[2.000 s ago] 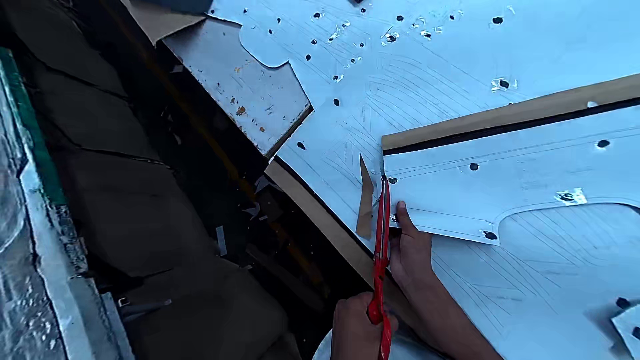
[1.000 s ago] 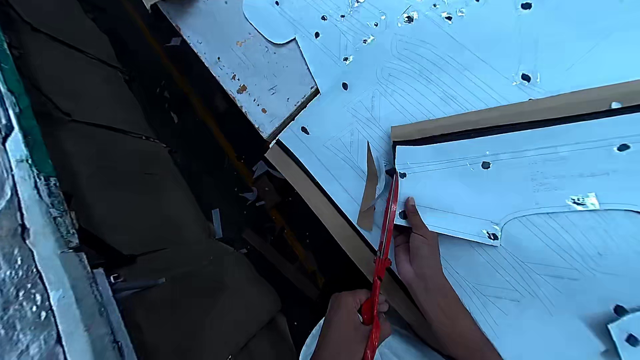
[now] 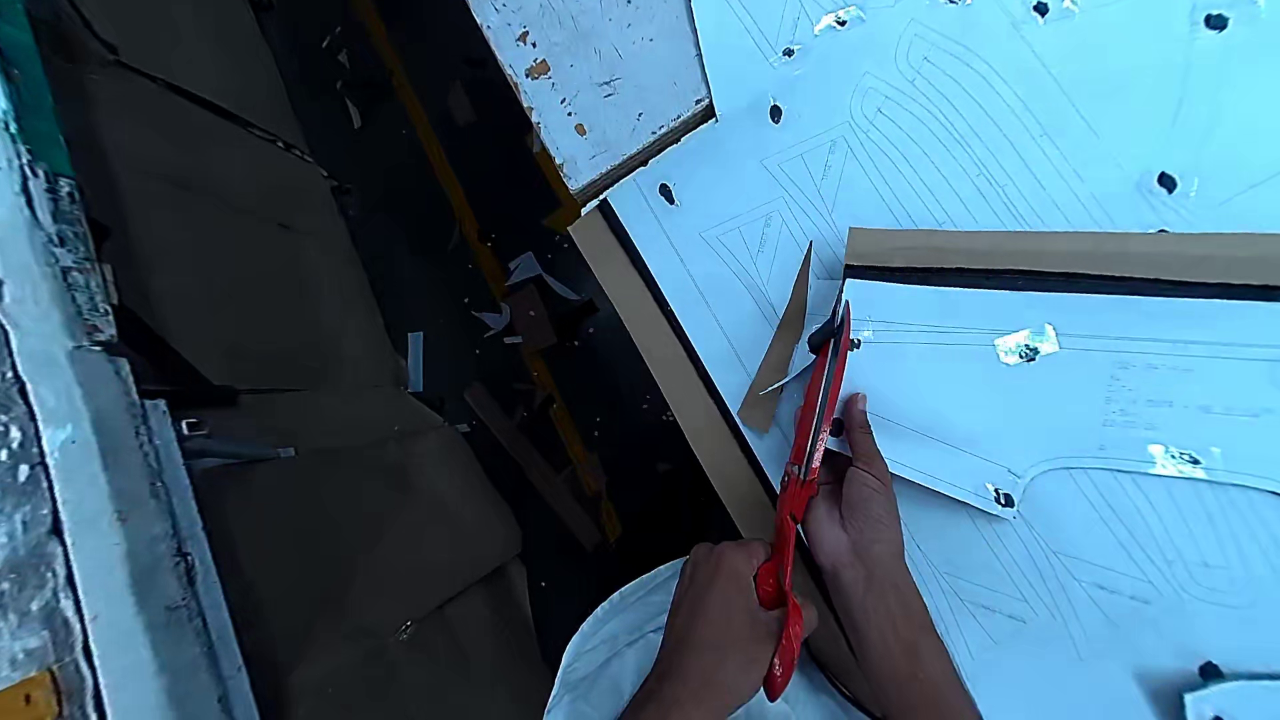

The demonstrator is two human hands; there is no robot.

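My left hand [image 3: 725,620] is closed around the red handles of long-bladed shears [image 3: 800,480], which point up the view. Their blades meet the left end of a white marked pattern sheet [image 3: 960,400] with several dark holes. My right hand [image 3: 855,500] grips the sheet's lower left edge, thumb on top and fingers underneath, close beside the shears. A narrow pointed brown offcut [image 3: 780,350] lies left of the blades, with a thin white sliver by it. Under all this is a large white sheet [image 3: 980,130] covered in drawn pattern lines. The blade tips are hard to make out.
A brown strip [image 3: 1060,246] with a dark edge runs above the pattern sheet. The table's brown edge [image 3: 660,380] slants down beside a dark floor with paper scraps [image 3: 535,275]. A worn white board [image 3: 610,90] adjoins at top. Brown padded surfaces [image 3: 340,480] fill the left.
The shears and both hands stay together at the left end of the pattern sheet. The view has shifted and turned somewhat.
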